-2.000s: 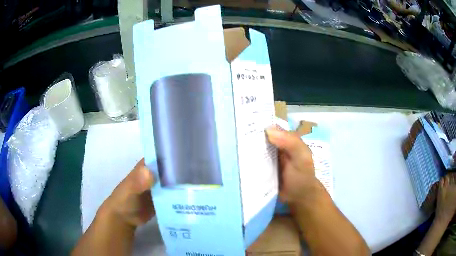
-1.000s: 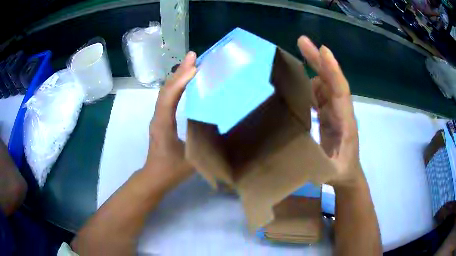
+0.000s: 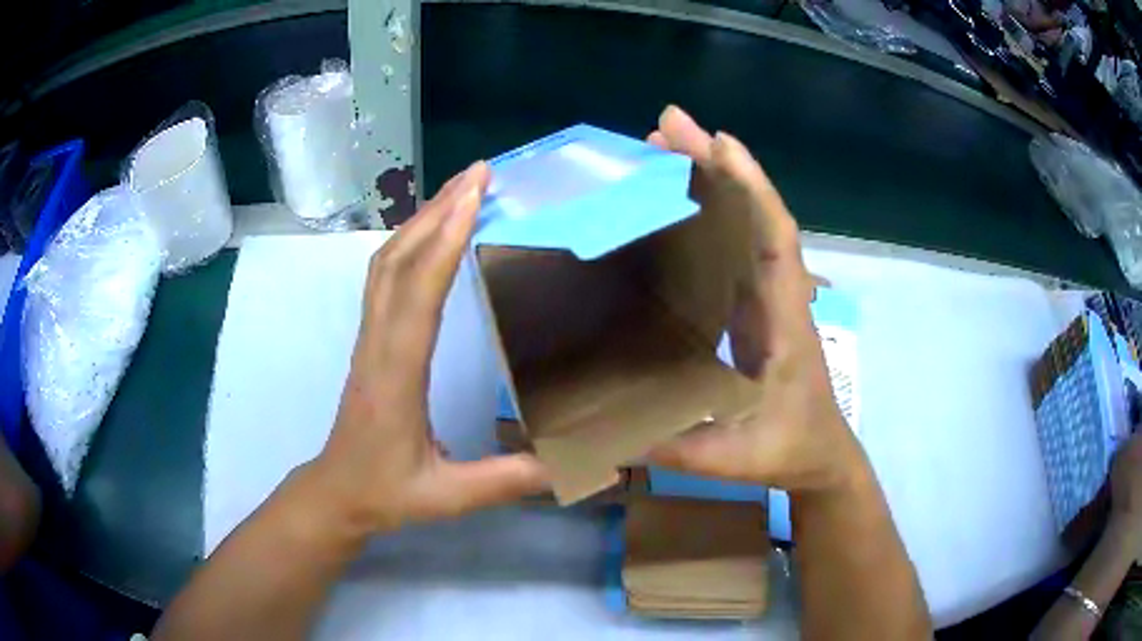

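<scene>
An opened humidifier box (image 3: 589, 338) is held up over the white-covered table, its brown inside facing me. A light blue flap folds over its top side and brown flaps show at the lower edge and right. My left hand (image 3: 420, 376) grips the box's left side, thumb at the lower edge. My right hand (image 3: 776, 363) grips its right side, fingers over the upper corner, thumb below. Flat carton blanks (image 3: 696, 557) lie stacked below the box, brown flaps towards me. The box's far end is hidden.
White cylinders in clear bags (image 3: 183, 188) stand at the back left by a pale metal post (image 3: 386, 113). A bag of small white parts (image 3: 88, 326) and a blue tray (image 3: 18, 357) lie left. At right, another person's arm (image 3: 1102, 564) is beside a blue-white carton (image 3: 1080, 420).
The box has turned from its printed side to show its brown open mouth, then tilted further, so the blue flap looks foreshortened. Both hands have shifted their grip around its sides.
</scene>
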